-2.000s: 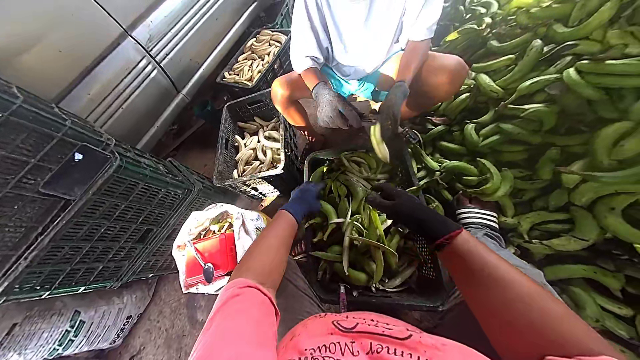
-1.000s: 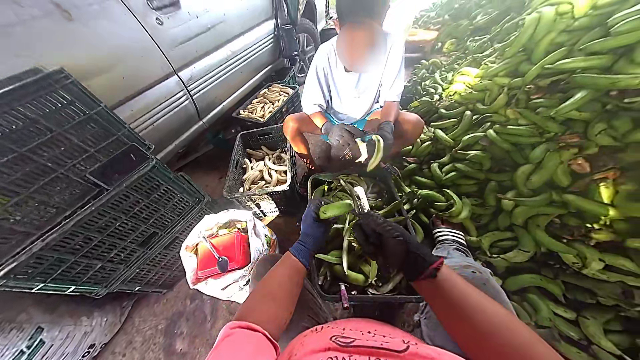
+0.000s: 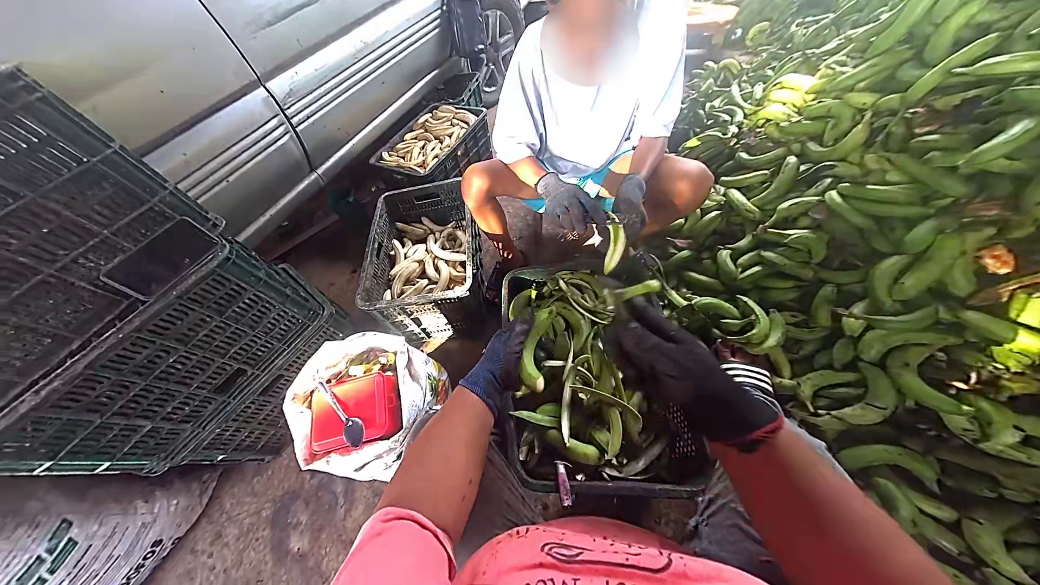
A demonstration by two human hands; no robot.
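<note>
My left hand (image 3: 501,364), in a dark blue glove, is at the left side of a black plastic crate (image 3: 601,487), its fingers around a green plantain (image 3: 532,353). The crate holds green peels (image 3: 573,386) and plantain pieces. My right hand (image 3: 678,366), in a black glove, is over the crate's right side, fingers curled; a blurred green piece (image 3: 638,290) shows by its fingertips, and I cannot tell whether the hand holds it. A pinkish handle (image 3: 563,483) stands at the crate's near edge.
A co-worker in gray gloves (image 3: 573,203) sits opposite with a partly peeled plantain (image 3: 615,246). Green plantains (image 3: 886,276) are heaped right. Crates of peeled plantains (image 3: 428,260) stand by a silver vehicle (image 3: 325,73). Left are stacked crates (image 3: 162,382) and a white bag (image 3: 305,406) with a red container (image 3: 357,410).
My left hand and the green plantain have moved to the crate's left side; a second ago the plantain lay across between my hands. My right hand has moved away from it, to the right.
</note>
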